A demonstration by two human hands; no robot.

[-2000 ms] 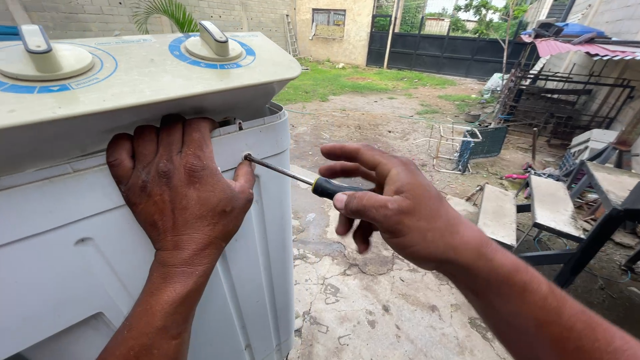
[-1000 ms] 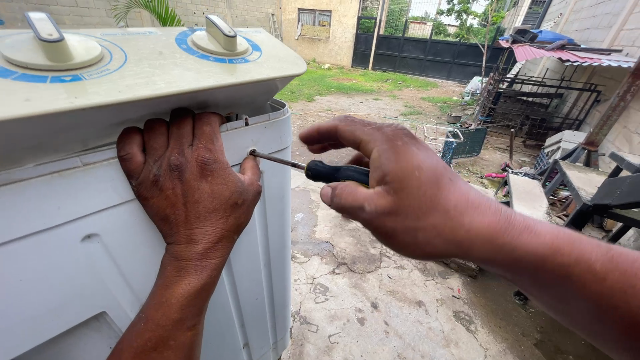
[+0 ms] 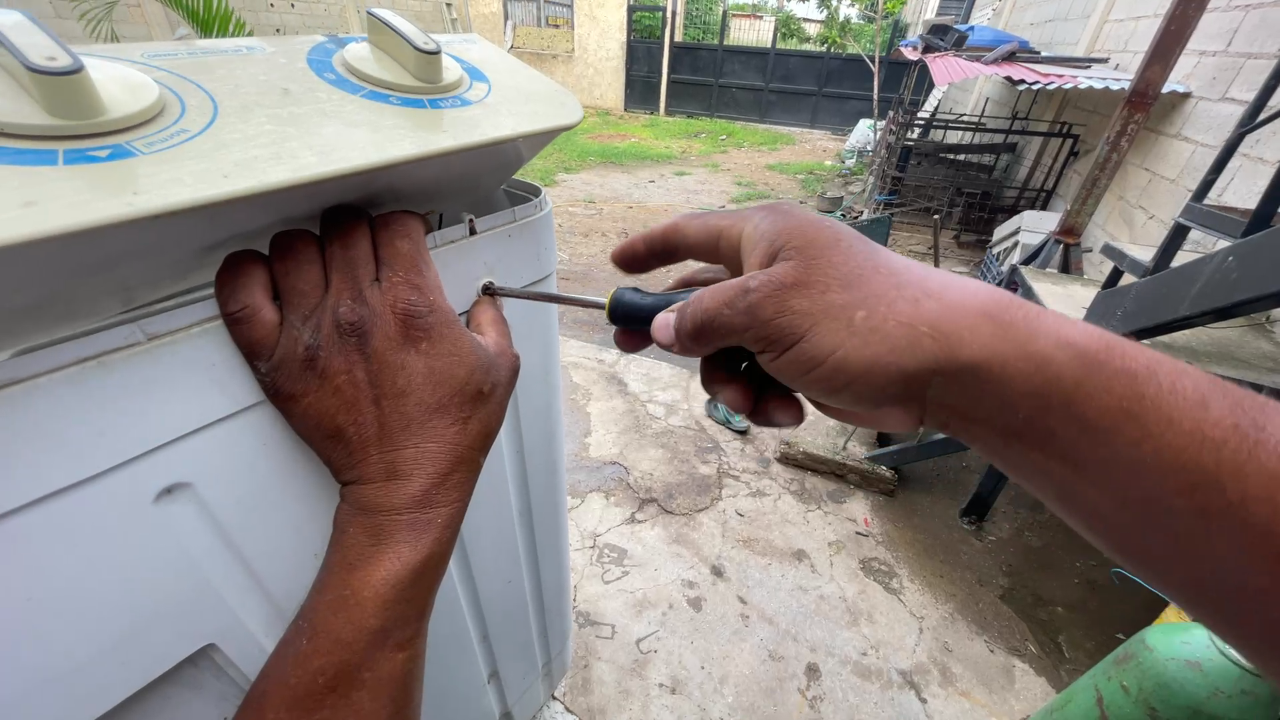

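My right hand (image 3: 770,310) is closed around the black handle of a screwdriver (image 3: 550,297), index finger loosely extended. The screwdriver's tip meets a screw (image 3: 487,288) near the upper corner of a white plastic washing machine body (image 3: 130,470). My left hand (image 3: 370,340) rests on the body's top edge, fingertips hidden under the raised cream control panel (image 3: 260,110), thumb just below the screw. Two knobs stand on the panel, the nearer-to-centre one (image 3: 405,50) ringed in blue. A gap shows between panel and body at the right corner.
Cracked concrete (image 3: 680,520) lies right of the machine, with a piece of wood (image 3: 838,467) and a sandal (image 3: 727,415) on it. A green cylinder (image 3: 1165,680) stands at lower right, below black metal steps (image 3: 1200,285). A black gate (image 3: 770,85) is behind.
My right hand has shifted its fingers about the screwdriver handle, while the tip stays at the same spot. My left hand keeps its place on the machine's edge. The view has turned slightly.
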